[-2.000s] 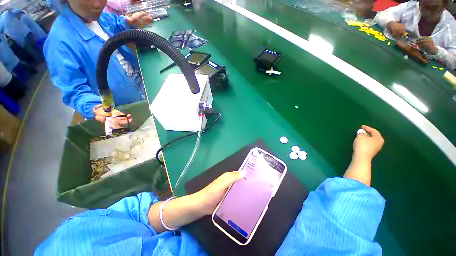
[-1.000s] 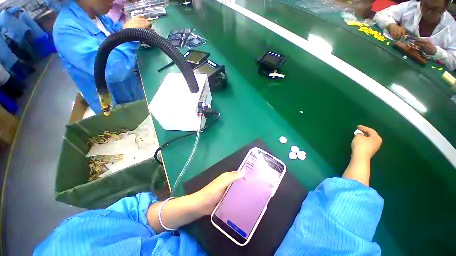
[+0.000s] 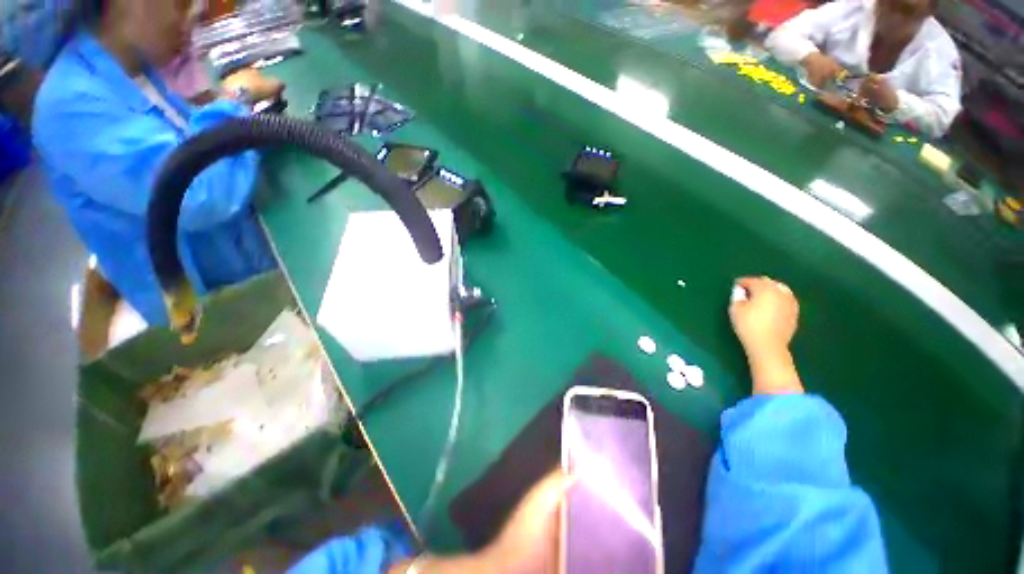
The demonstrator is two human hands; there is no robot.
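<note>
A smartphone [image 3: 612, 493] with a white-edged case and a purple-looking screen is held in my left hand [image 3: 528, 533] above the black mat [image 3: 505, 482]. The phone's lower end is cut off by the bottom edge. My right hand [image 3: 767, 314] rests on the green surface at the right, fingers curled, with a white cover on a fingertip. No held thing shows in it. Several small white discs [image 3: 677, 372] lie beyond the mat. A black electronic unit [image 3: 592, 172] with a short pale lead sits farther out.
A white box [image 3: 387, 280] with a thick black ribbed hose [image 3: 241, 129] stands left of the mat. Black units [image 3: 463, 200] lie behind it. A dark green scrap bin [image 3: 112, 460] is below the bench edge. A worker in blue [image 3: 107, 140] is at left; another person's white sleeve [image 3: 930, 84] is across the line.
The view has shifted and blurred. The phone stands more upright and lower in the picture. The units on the line stay put, and my right hand is still curled on the surface.
</note>
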